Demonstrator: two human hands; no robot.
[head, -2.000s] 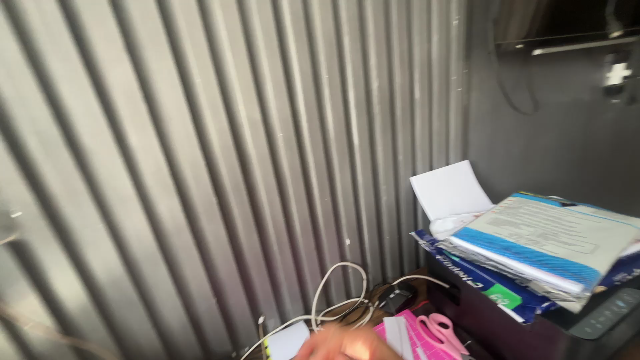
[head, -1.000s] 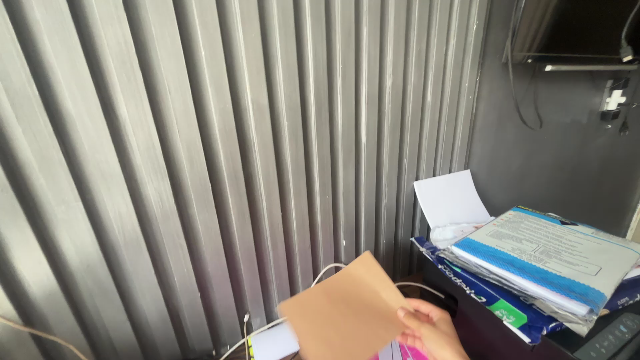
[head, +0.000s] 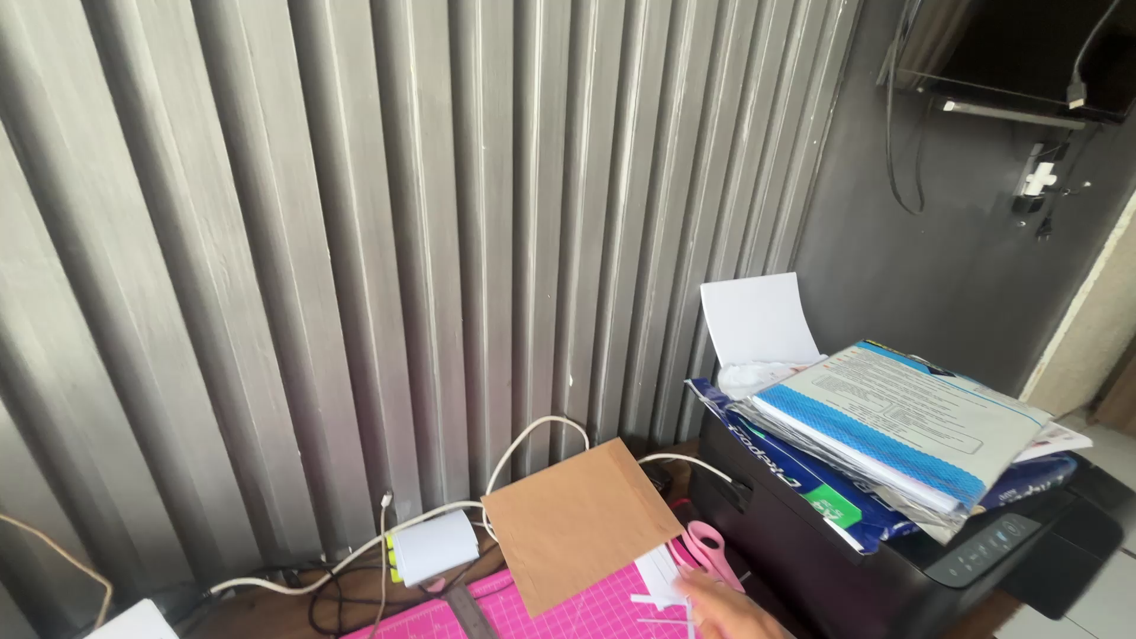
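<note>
One hand, likely my right hand [head: 723, 608], shows at the bottom edge, blurred, beside white paper strips [head: 658, 572] and pink-handled scissors [head: 707, 546]. Whether its fingers hold anything is not clear. A brown paper sheet or envelope [head: 581, 524] lies tilted across the back of a pink cutting mat [head: 568, 612], just left of the hand and apart from it. On the mat also rests a dark ruler-like strip [head: 469, 612]. My left hand is out of the picture.
A black printer [head: 799, 541] at the right bears paper packs [head: 896, 426]. White cables [head: 355, 555] and a stack of white paper [head: 435, 546] lie behind the mat. A grey ribbed wall [head: 426, 266] rises behind.
A second ago the hand held the brown paper by its right edge; now the paper is let go and lies over the mat. The hand has moved down from it.
</note>
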